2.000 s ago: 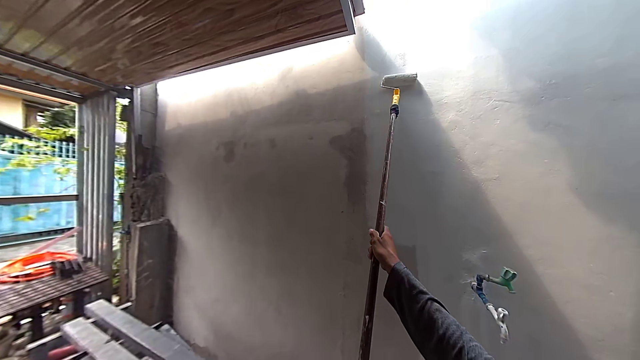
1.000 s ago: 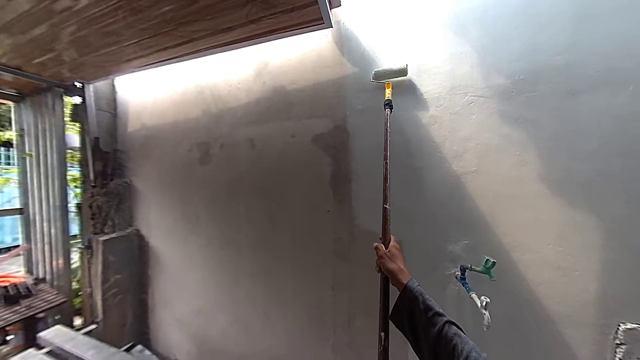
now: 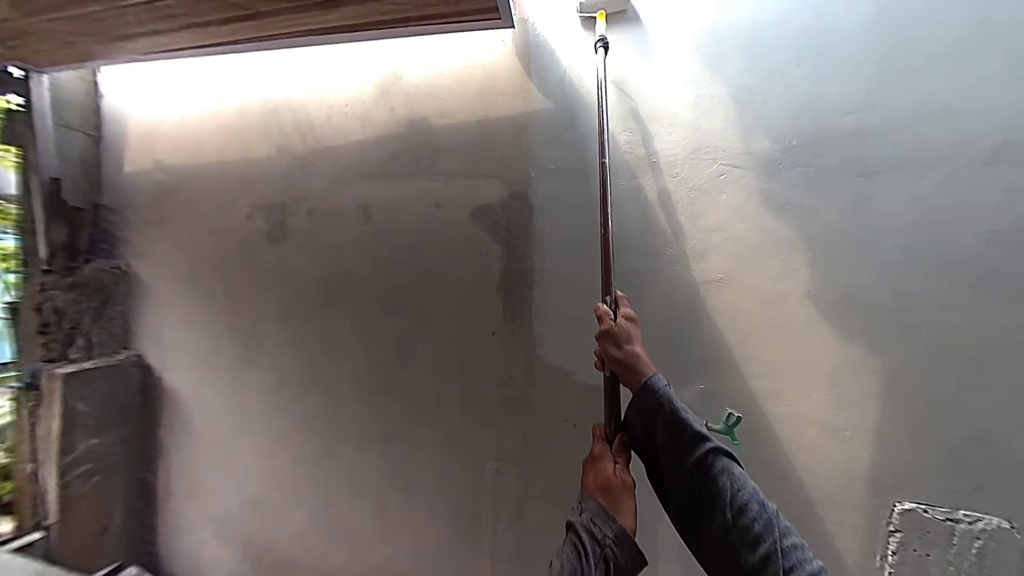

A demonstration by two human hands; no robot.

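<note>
A paint roller on a long dark extension pole is raised against the plastered wall, its head at the top edge of the view. My right hand grips the pole around its lower part. Just below it, my left hand is closed around the pole near its lower visible end. Right of the pole, the wall looks grey and partly sunlit; left of it, the surface is browner, with dark patches.
A green tap sticks out of the wall, partly behind my right sleeve. Overhead at upper left is a wooden ceiling edge. A concrete slab leans at lower left, and a rough-edged block or recess shows at lower right.
My left hand has come into view, gripping the pole below my right. The roller has moved up the wall. The view has turned right.
</note>
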